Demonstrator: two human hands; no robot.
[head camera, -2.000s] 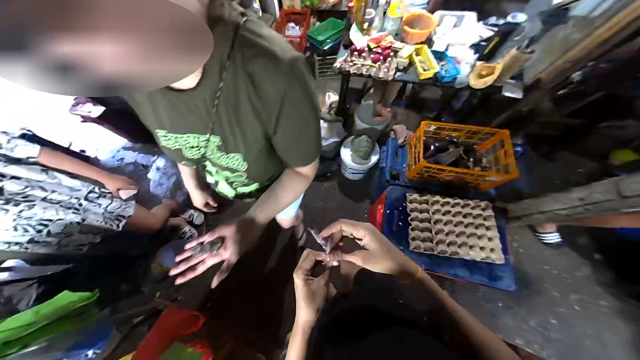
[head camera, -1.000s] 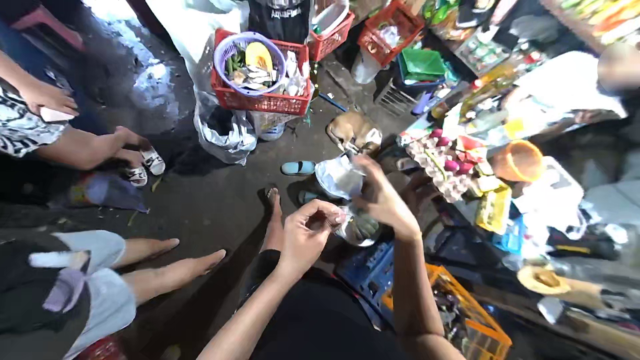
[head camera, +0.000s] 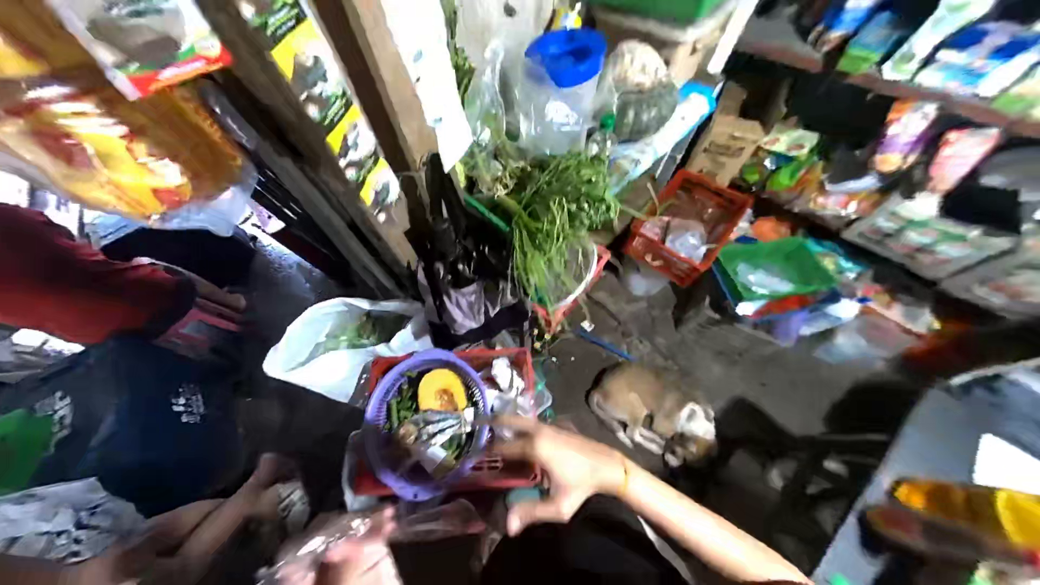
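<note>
My right hand (head camera: 561, 467) reaches with spread fingers to the right rim of a round purple plastic basket (head camera: 372, 406); its fingertips are blurred, and I cannot tell whether they touch or hold anything. In the basket lie a cut squash half (head camera: 441, 390), green vegetables and some small packets. The basket rests on a red plastic crate (head camera: 520, 366) that also holds white plastic bags. At the bottom edge my left hand (head camera: 357, 556), blurred and partly cut off, is at a clear plastic bag (head camera: 439, 520).
A dog (head camera: 642, 406) lies on the floor right of the crate. Leafy greens (head camera: 561, 211) stand behind it, near a red basket (head camera: 691, 223) and a green tray (head camera: 776, 268). A white sack (head camera: 313, 349) is at the left. A person in a red shirt (head camera: 73, 276) is at far left.
My hands were close together before; now they are apart, the right one at the purple basket and the left one at a clear bag. The view has swung strongly.
</note>
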